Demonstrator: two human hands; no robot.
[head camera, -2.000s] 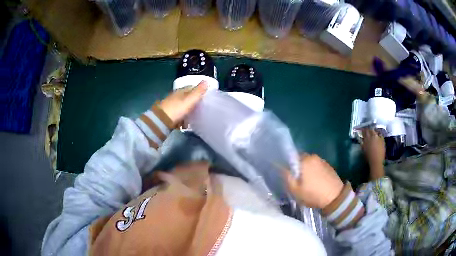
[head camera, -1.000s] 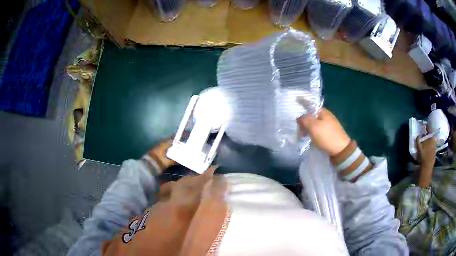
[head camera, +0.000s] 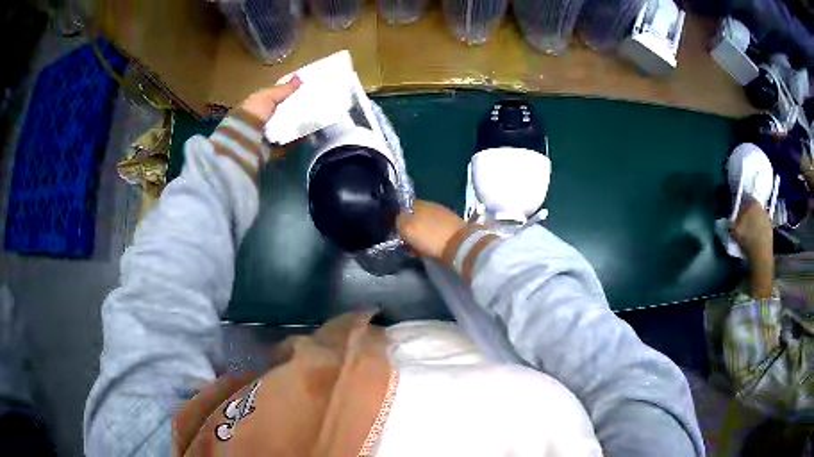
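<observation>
A security camera is tilted over the left half of the green mat, its black ball toward me and its white flat base plate up and away. My left hand holds the base plate at its left edge. My right hand grips the clear air-column bag, which shows along the camera's right side and under the black ball. How far the bag covers the camera is partly hidden. A second security camera rests on the mat to the right of my right hand.
Bagged cameras stand in a row on the brown cardboard at the back. Another worker's hand holds a white camera at the far right. A blue woven thing lies at the left.
The held camera has turned, with its base plate now up and its black ball toward me. The bag has moved left onto it. My right hand has moved left, uncovering the second camera.
</observation>
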